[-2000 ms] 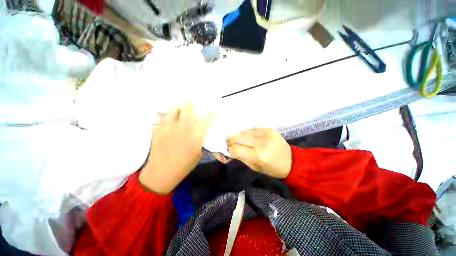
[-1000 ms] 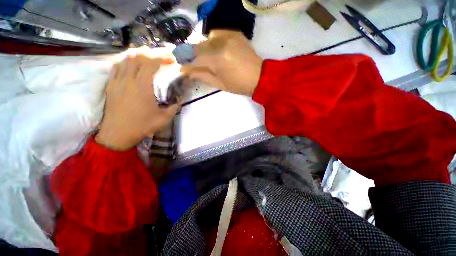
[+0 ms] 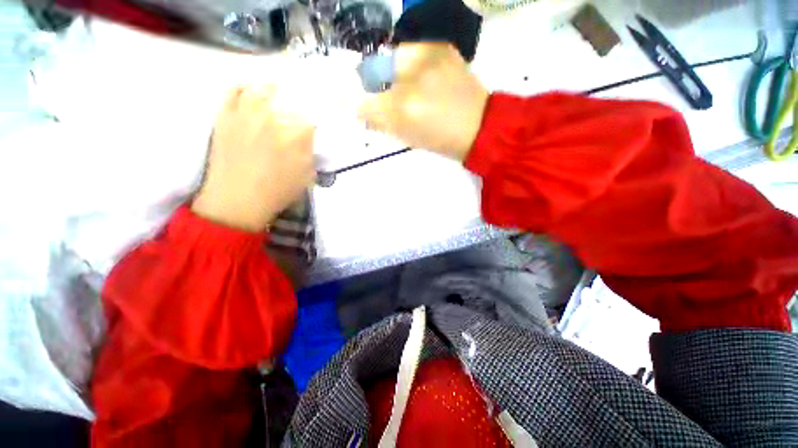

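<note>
White fabric [image 3: 131, 131] lies bunched at the left and under the lamp glare. My left hand [image 3: 256, 157] rests on it, fingers pointing up toward the machine. My right hand [image 3: 427, 101] is beside the needle area, at the right of the machine parts [image 3: 319, 26]; its fingertips are washed out by glare, so its hold cannot be told. A strip of plaid fabric [image 3: 293, 229] hangs below my left wrist, over the table edge.
Black snips [image 3: 672, 63], a brown square [image 3: 596, 30] and scissors with green and yellow handles [image 3: 774, 109] lie at the right. A black object [image 3: 446, 22] is behind my right hand. A steel ruler [image 3: 402, 255] runs along the near edge.
Since the oldest frame both hands moved up to the machine, my right hand reaching across from the near edge. Since one second ago the view shifted slightly, and the hands stay near the needle area.
</note>
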